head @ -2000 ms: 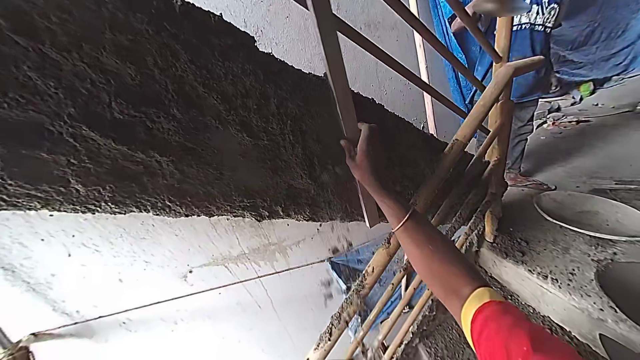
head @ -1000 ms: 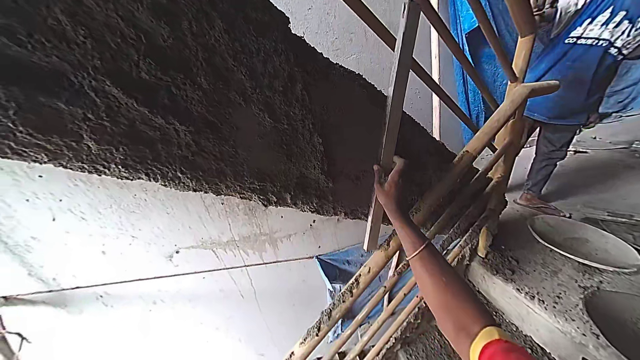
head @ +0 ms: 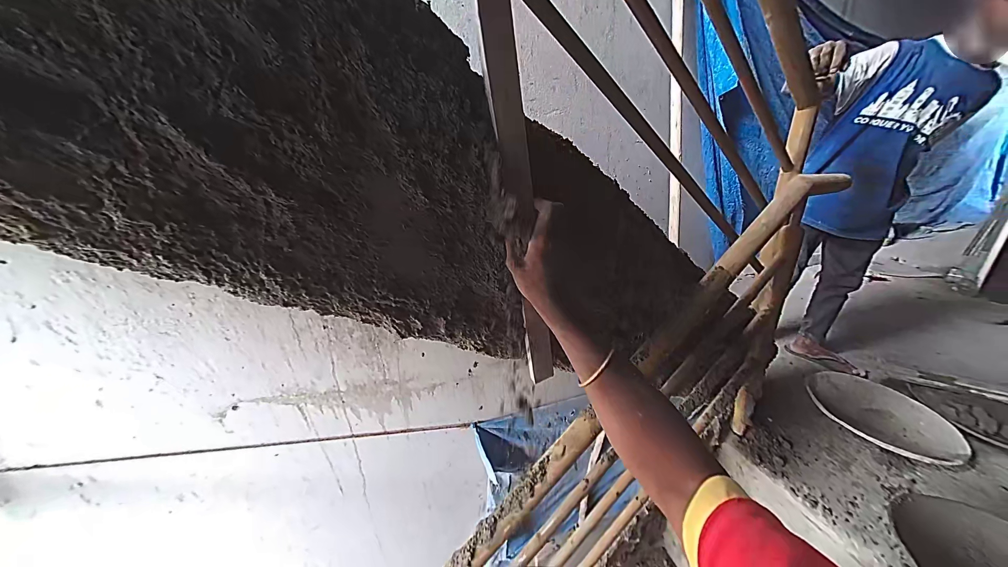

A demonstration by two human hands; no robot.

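Note:
My right hand (head: 535, 256) grips a long, straight bar (head: 504, 102), a plasterer's straightedge, near its lower part. The bar stands nearly upright against a band of dark, rough wet mortar (head: 354, 157) on the wall, its lower end just past the band's lower edge. Mortar clings around my fingers, and small bits fall beside the bar's lower end. A thin bangle circles my wrist. My left hand is not in view. Below the band, the wall (head: 197, 354) is pale and smooth, crossed by a thin line or cord (head: 236, 451).
Mortar-spattered bamboo poles (head: 551, 457) slope beneath my forearm to an upright post (head: 780, 268). Shallow pans (head: 890, 417) sit on the concrete at the right. Another person in a blue shirt (head: 858, 173) stands behind the post. Blue sheeting (head: 728, 118) hangs behind the poles.
Since a second ago, my right hand and the bar have moved left and up across the mortar band. Bits of mortar now fall near the bar. The other person's upper body shows more.

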